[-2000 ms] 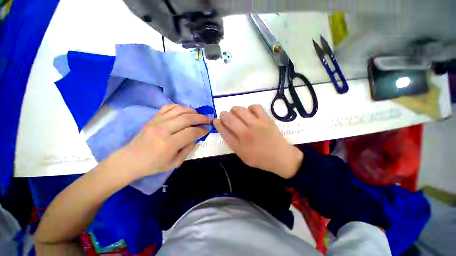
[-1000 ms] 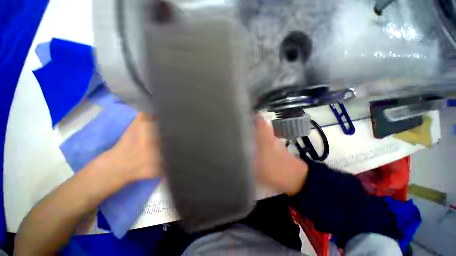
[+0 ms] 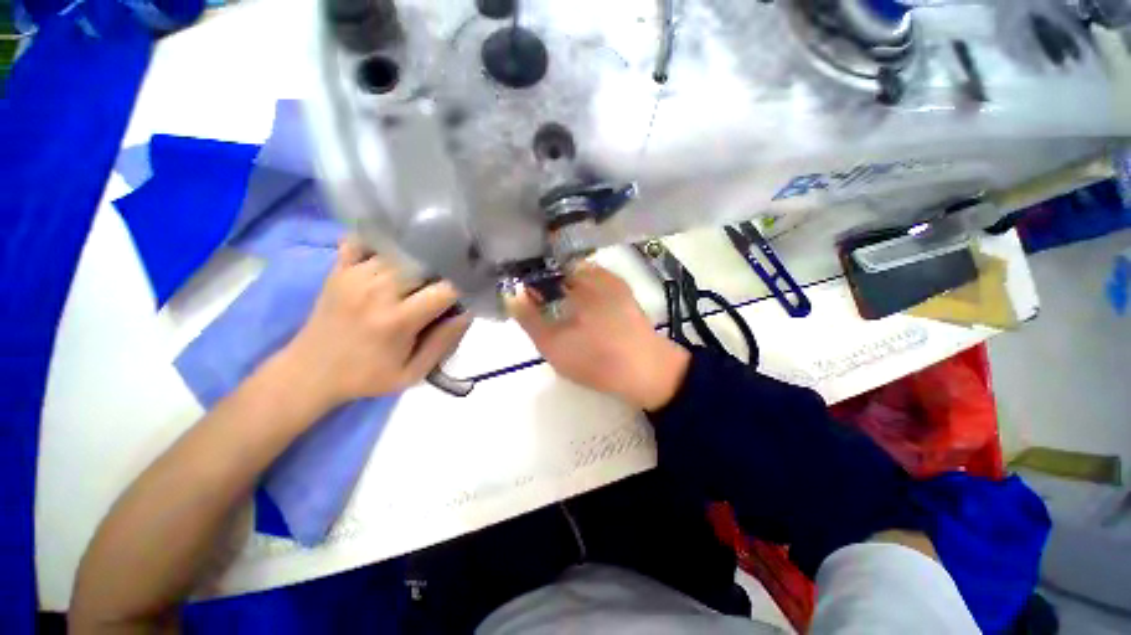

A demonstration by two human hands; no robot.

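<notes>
The blue garment piece lies on the white table, pale blue with a vivid blue part at its left. My left hand rests on its right side, fingers bent beside the machine head. My right hand is at the needle area, its fingertips partly behind small metal parts. Whether either hand pinches cloth is hidden. The sewing machine head hangs over the fingers and covers the needle and the cloth's upper right part.
Black-handled shears and dark blue snips lie right of my right hand, partly under the machine. A dark phone-like rectangle lies farther right. Long blue cloth runs down the left. A red basket is below the table.
The view has shifted, so the machine head now fills the upper right. My hands and the cloth's right end have moved up to the needle area. A grey blurred shape over the hands is gone.
</notes>
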